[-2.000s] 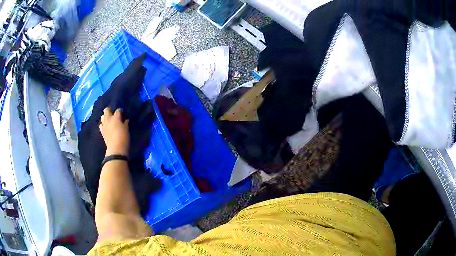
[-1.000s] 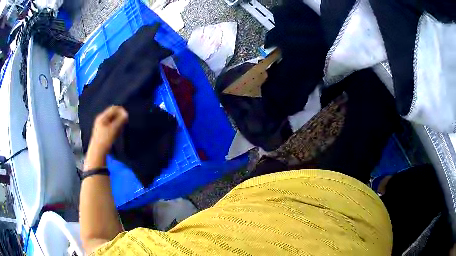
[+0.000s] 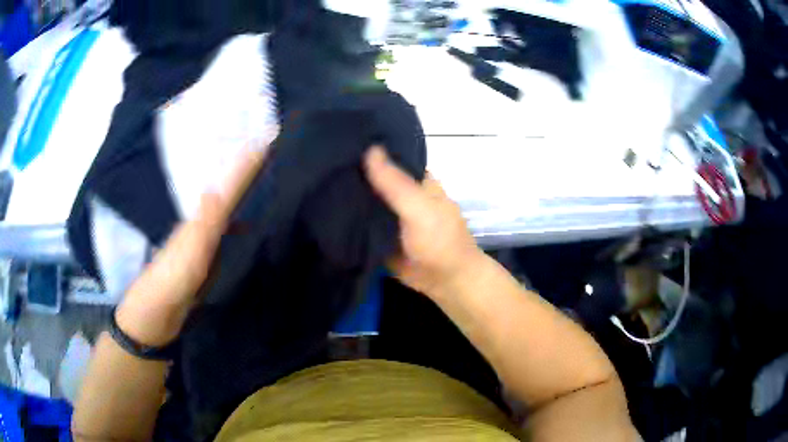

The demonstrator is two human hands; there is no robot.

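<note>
A large black garment piece [image 3: 320, 190] drapes over the front edge of the table and down to my lap. A white pocket bag [image 3: 216, 121] with an overlocked edge lies on it at the left. My left hand [image 3: 203, 229] lies along the cloth at its left side, over the lower part of the white fabric; its fingers are blurred. My right hand [image 3: 419, 216] holds the right side of the black cloth, with the thumb on top and the other fingers partly hidden.
The white machine table [image 3: 536, 173] spans the view. Short black strips [image 3: 488, 73] lie behind the cloth. Red-handled snips [image 3: 715, 194] are at the table's right end. A white cable [image 3: 670, 319] hangs below. Part of a blue crate [image 3: 34, 414] shows at lower left.
The view has swung from the floor crate to the table. My left hand has moved from the crate to the garment. My right hand has come into view, holding the black cloth.
</note>
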